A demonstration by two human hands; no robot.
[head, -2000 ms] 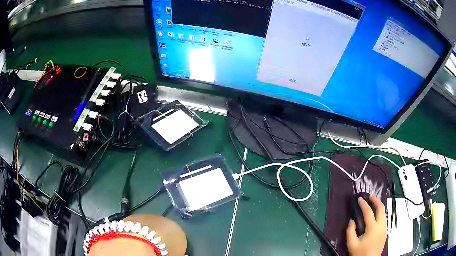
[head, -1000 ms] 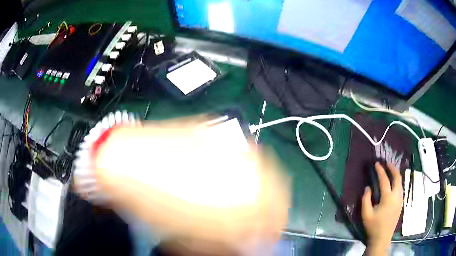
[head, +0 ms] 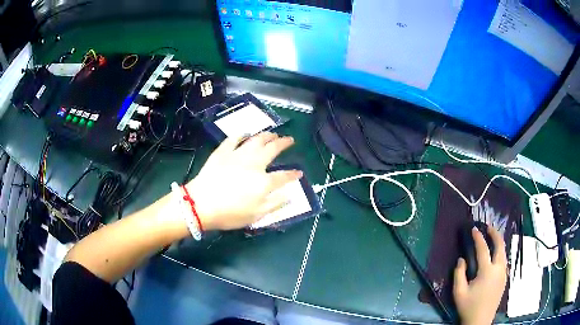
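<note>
My left hand, with a beaded bracelet and red cord, is over the left part of the near display unit. Its fingers are spread, and whether they touch the unit is unclear. The unit lies flat with a bright white screen, clear film at its edges and a white cable at its right side. A second display unit with a white screen lies just beyond my fingertips. My right hand rests on the black mouse on the dark mat.
The black test box with green-lit buttons and white connectors is at the left. The monitor stands at the back on its dark base. Black cables coil at the left. A white power strip and white paper are at the right.
My left hand has come in from the lower left, swept blurred across the near unit, and now reaches over its left part. My right hand stays on the mouse. The camera view has shifted.
</note>
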